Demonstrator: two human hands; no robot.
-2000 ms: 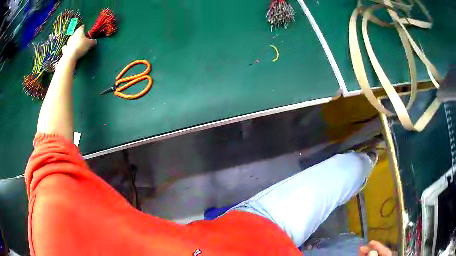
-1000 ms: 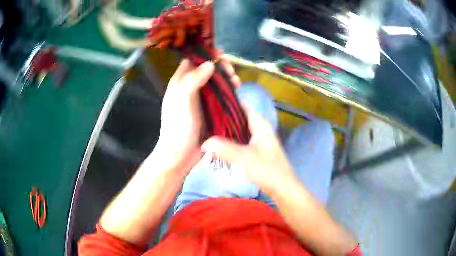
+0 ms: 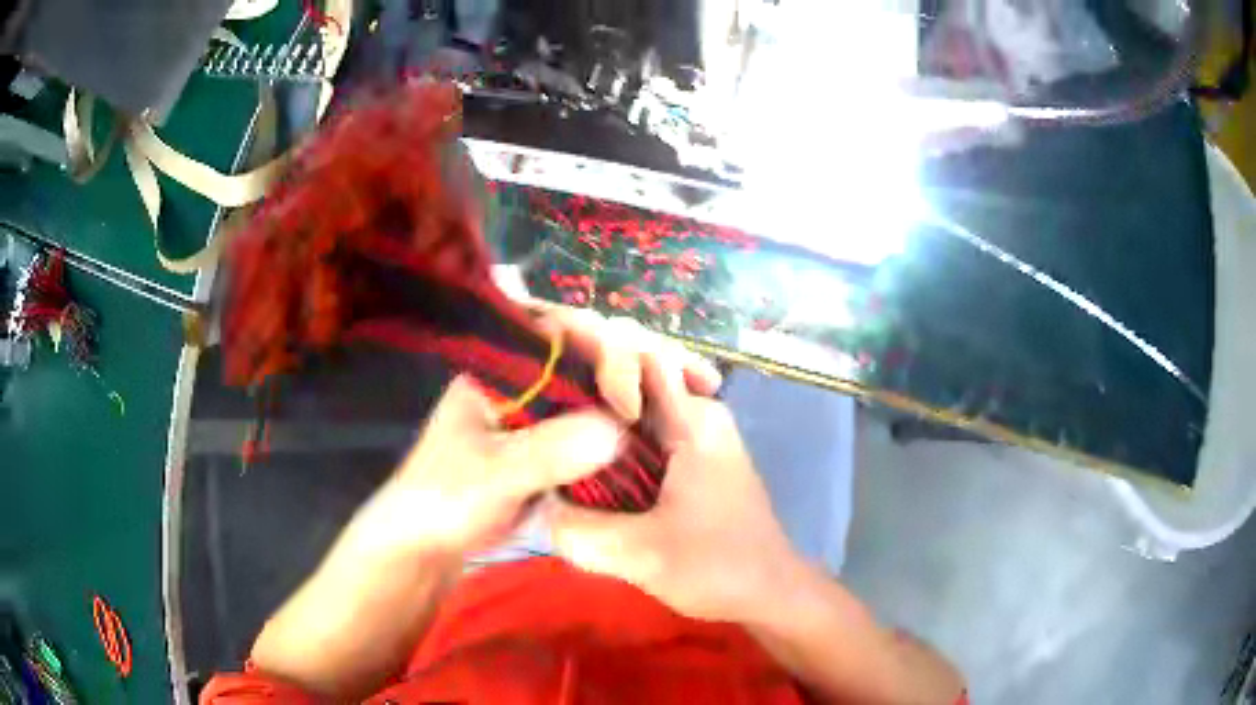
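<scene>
A thick bundle of red and black wire leads [image 3: 455,310] is held over my lap, tilted, with its bushy orange-red head of wire seals [image 3: 351,227] toward the upper left, somewhat blurred. A yellow-orange loop [image 3: 551,369] goes around the wires near my fingers. My left hand [image 3: 482,461] grips the bundle from the left, its thumb across the wires. My right hand [image 3: 675,475] wraps around the lower end from the right. The bundle's lower tips are hidden in the hands.
The crimping machine's dark front [image 3: 592,76] and pale front edge [image 3: 606,179] lie ahead, beside white glare. Red scraps [image 3: 620,255] are scattered below it. Cream paper tape [image 3: 172,186] loops at upper left. The left green table holds orange-handled scissors [image 3: 110,636] and a small dark-red bunch [image 3: 48,296].
The bundle has tilted further left, and its seal head now points to the upper left. Both hands stay on it and have closed in together. The view has shifted toward the machine.
</scene>
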